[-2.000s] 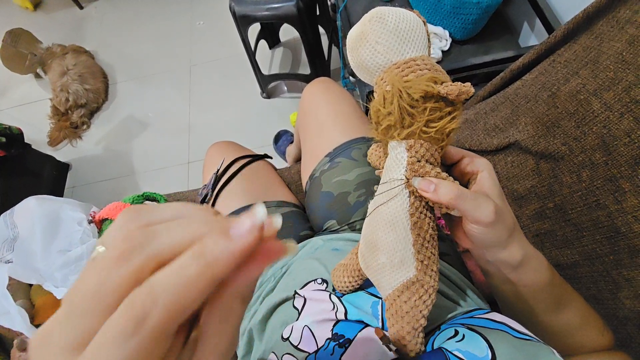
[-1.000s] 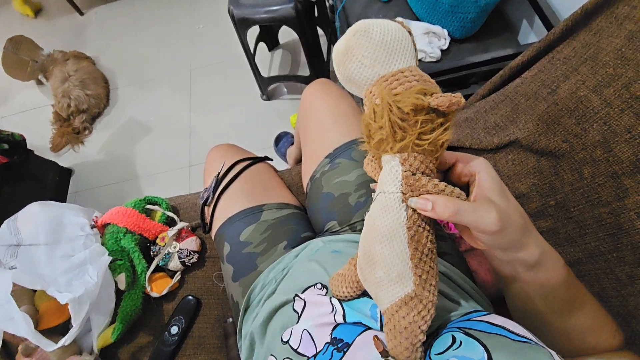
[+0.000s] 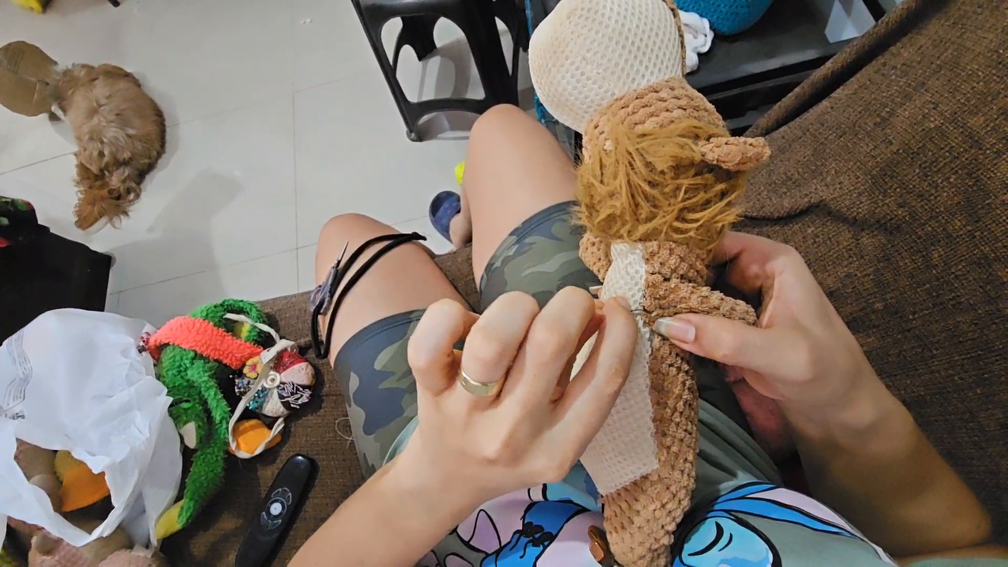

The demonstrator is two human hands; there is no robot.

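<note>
A crocheted animal toy (image 3: 669, 425) with a brown body, a cream belly panel, a furry mane and a large cream muzzle lies along my lap. My right hand (image 3: 772, 339) grips its upper body from the right, thumb on the side below the toy's arm. My left hand (image 3: 520, 386), with a ring on one finger, is at the cream panel, its fingers curled and fingertips close together near the chest. Whether it pinches a needle or thread is hidden. A short dark thread line crosses the chest beside the right thumb.
Small scissors (image 3: 327, 287) hang from a black cord around my left thigh. On the brown sofa are a white plastic bag (image 3: 87, 394), a green crocheted piece (image 3: 197, 417) and a black remote control (image 3: 276, 512). A dog (image 3: 114, 134) lies on the tiled floor near a black plastic stool (image 3: 441, 102).
My left hand, raised at the lower left two seconds ago and mostly out of view one second ago, is now at the toy's chest. My right hand keeps its hold.
</note>
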